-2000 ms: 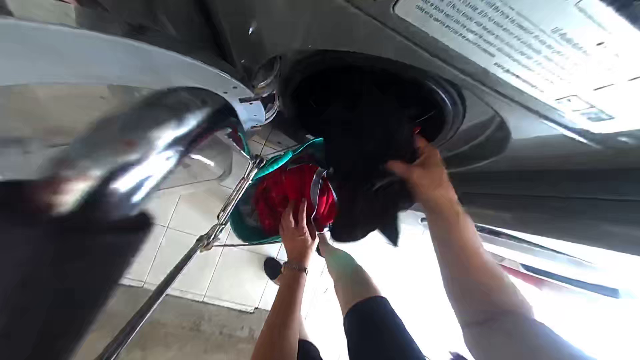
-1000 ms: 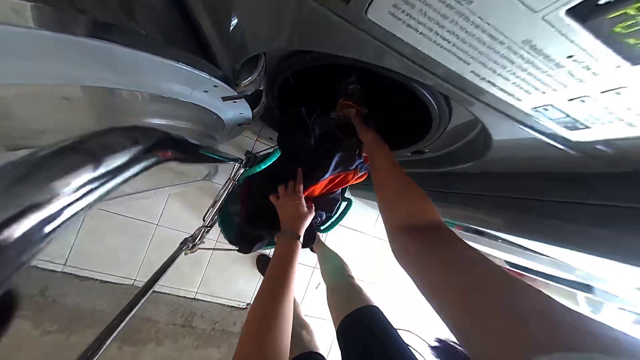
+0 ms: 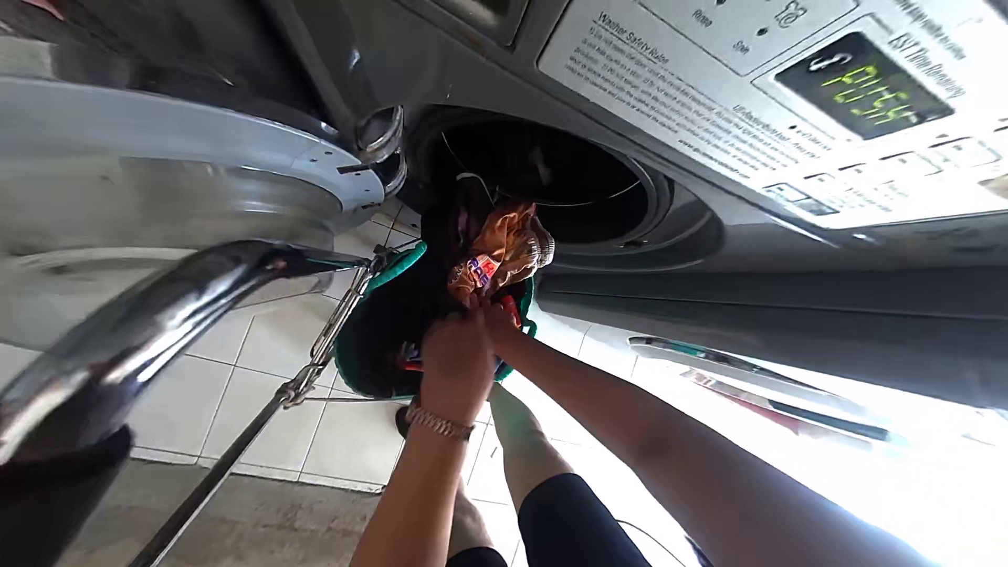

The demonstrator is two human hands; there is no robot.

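Observation:
Both hands are together over a green-rimmed laundry basket [image 3: 343,376] filled with dark clothes [image 3: 386,327]. My left hand [image 3: 458,350], with a metal-link bracelet at its wrist, is at the lower end of a brown garment [image 3: 516,236] with a printed patch. My right hand [image 3: 494,323] is partly behind it, at the same garment; its fingers are largely hidden. The brown garment and a dark garment beside it lie between the basket and the open drum [image 3: 551,169] of a front-loading washer. Some red fabric shows at the basket's right side.
The washer's round glass door [image 3: 197,205] stands open at the left, near a curved chrome bar [image 3: 189,307] and a thin metal rod [image 3: 236,453] with a chain. Above right is the washer's control panel [image 3: 787,102] with a lit display. White floor tiles [image 3: 276,402] lie below.
My right hand has come down from the drum opening to beside my left hand. The brown garment now shows outside the drum. The orange-red fabric seen a second ago is mostly covered.

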